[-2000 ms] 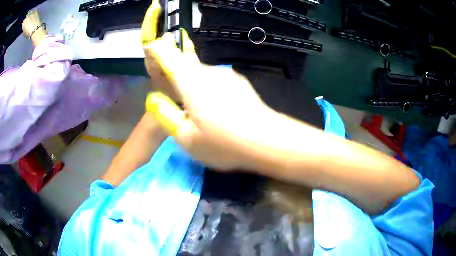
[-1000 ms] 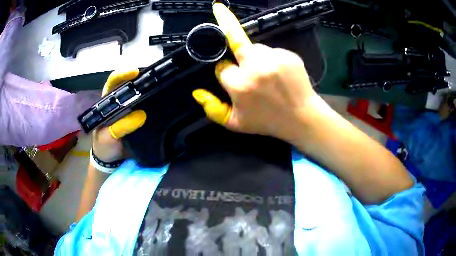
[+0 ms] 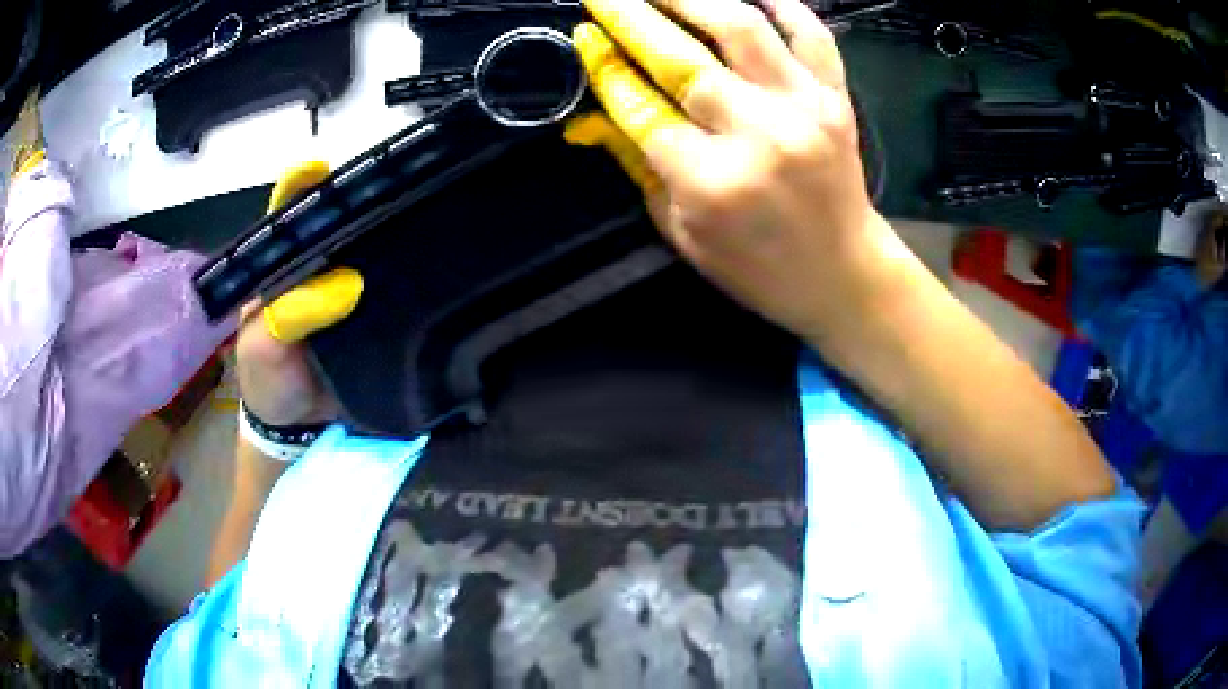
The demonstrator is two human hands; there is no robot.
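Note:
A black panel assembly (image 3: pixel 391 283) is held tilted in front of my chest, its slotted bar (image 3: pixel 344 202) running from lower left to upper right. A silver ring (image 3: pixel 529 77) stands at mid-bar. The U-shaped recess (image 3: pixel 539 303) faces my body. My left hand (image 3: pixel 294 316), with yellow finger cots, grips the bar's left end between thumb and fingers. My right hand (image 3: pixel 734 148), also with yellow finger cots, lies over the bar just right of the ring, its fingers touching the part. It hides the bar's right portion.
More black panels lie on a white sheet (image 3: pixel 391 141) at far left and on the green mat (image 3: pixel 905 162) at right. A person's pink sleeve (image 3: pixel 121 323) is at left, a blue sleeve (image 3: pixel 1145 316) at right. Red bins (image 3: pixel 1003 269) stand below the bench.
The panel has come from a steep, mostly hidden pose to a slanted one with ring and recess showing. Since one second ago, my right hand's raised forefinger has come down beside the ring.

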